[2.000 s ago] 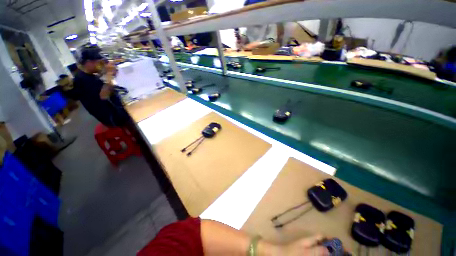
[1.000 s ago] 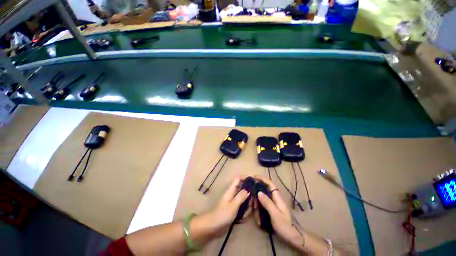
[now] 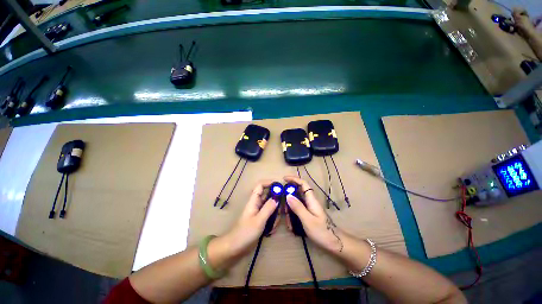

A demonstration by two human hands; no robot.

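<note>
My left hand (image 3: pixel 252 215) and my right hand (image 3: pixel 309 218) meet side by side above the middle cardboard sheet (image 3: pixel 238 255). My left hand holds a black unit (image 3: pixel 272 217) and my right hand holds another black unit (image 3: pixel 293 218). The end of each unit glows blue-white near my thumbs. A dark lead runs from each unit toward me. Three black units with yellow marks lie beyond my hands: one at the left (image 3: pixel 252 142) and two close together, the nearer (image 3: pixel 296 146) and the farther (image 3: pixel 323 138). Their leads point toward me.
Another unit (image 3: pixel 71 157) lies on the left cardboard. A test cable (image 3: pixel 392 183) runs from a tester with a lit blue screen (image 3: pixel 516 176), with red and black wires (image 3: pixel 465 218). The green conveyor (image 3: pixel 267 65) carries spaced units. Another person's hand (image 3: pixel 526 27) is at upper right.
The view has tilted further down. The ends of both held units now glow blue-white; they were dark a second ago. The two units stay held in my hands.
</note>
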